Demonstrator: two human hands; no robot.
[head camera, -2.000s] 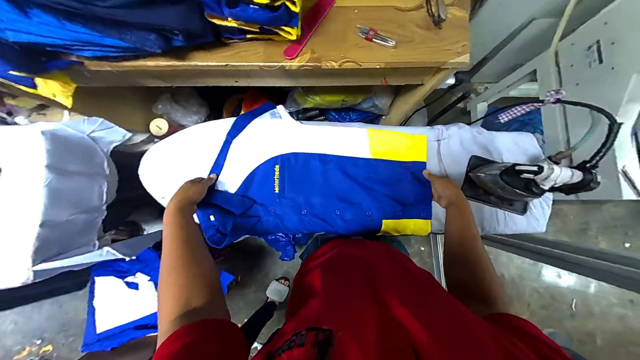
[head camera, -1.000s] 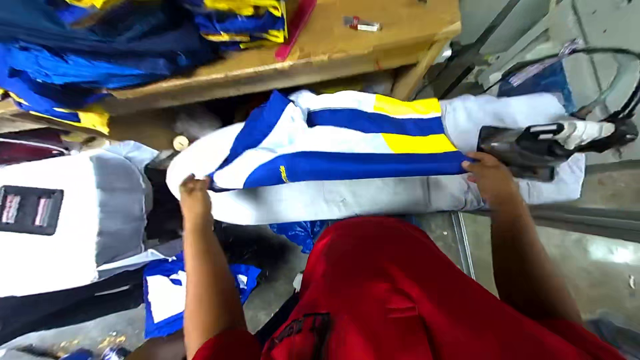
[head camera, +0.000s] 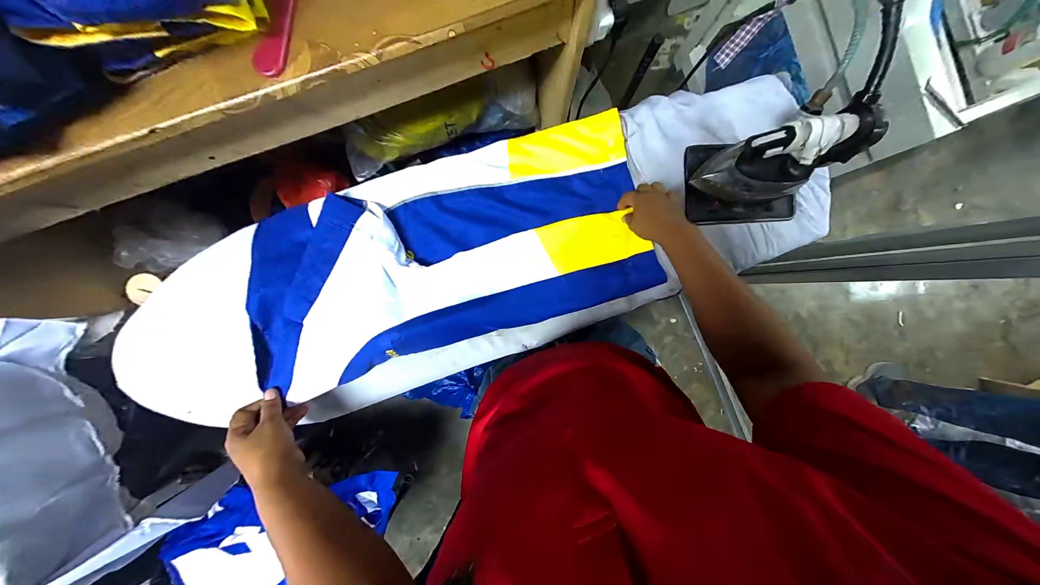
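A blue, white and yellow shirt (head camera: 455, 284) lies along a padded white ironing board (head camera: 187, 325). At the lower left, my left hand (head camera: 266, 431) pinches the end of the shirt's blue collar band between thumb and fingers. My right hand (head camera: 650, 213) grips the garment's hem at its yellow panel. Just right of that hand, a steam iron (head camera: 751, 171) with a wrapped handle rests on a dark plate (head camera: 739, 210) at the board's right end. Part of the collar area is folded over on itself.
A wooden table (head camera: 390, 49) runs behind the board, with piled blue and yellow garments (head camera: 65, 65) and a pink tool (head camera: 275, 41) on it. Bagged items sit beneath. The iron's hose (head camera: 887, 49) rises at the right. Grey cloth (head camera: 49, 463) covers something at the left.
The shirt has been shifted and turned on the board, so a second yellow hem panel and white strip now show. Both hands still hold its edges. The view has moved closer.
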